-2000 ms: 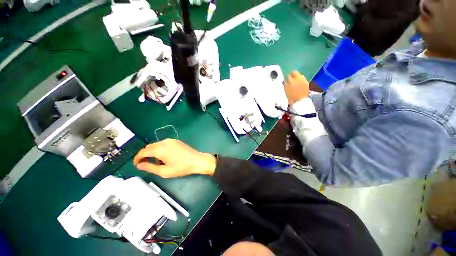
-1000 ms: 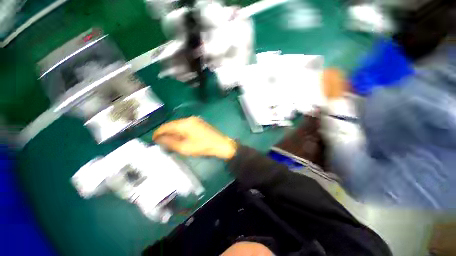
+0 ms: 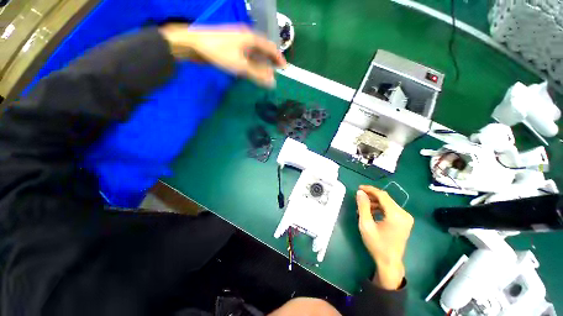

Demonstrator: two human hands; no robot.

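A white camera unit [image 3: 316, 189] lies on the green mat in front of me, with a dark round lens, a white side arm, a black connector lead and thin coloured wires at its near edge. Black front plates [image 3: 297, 120] lie in a loose pile beyond it; some at its left are blurred. My left hand [image 3: 237, 54] is above the mat and blue bin, blurred, fingers curled; I cannot tell if it holds anything. My right hand [image 3: 383, 228] is right of the camera, thumb and fingertips close together; nothing in them can be made out. A pale sealing ring [image 3: 404, 192] lies just beyond it.
The blue bin [image 3: 145, 133] is at left. The grey screw feeder [image 3: 386, 114] stands beyond the camera. More white camera units [image 3: 494, 163] are at right, with the black driver [image 3: 500, 214] across them. The bench edge [image 3: 259, 239] runs below the camera.
The view has swung left. My left hand, the blue bin's interior and the black plates have come into view. My right hand remains close to the camera. The other worker is out of view.
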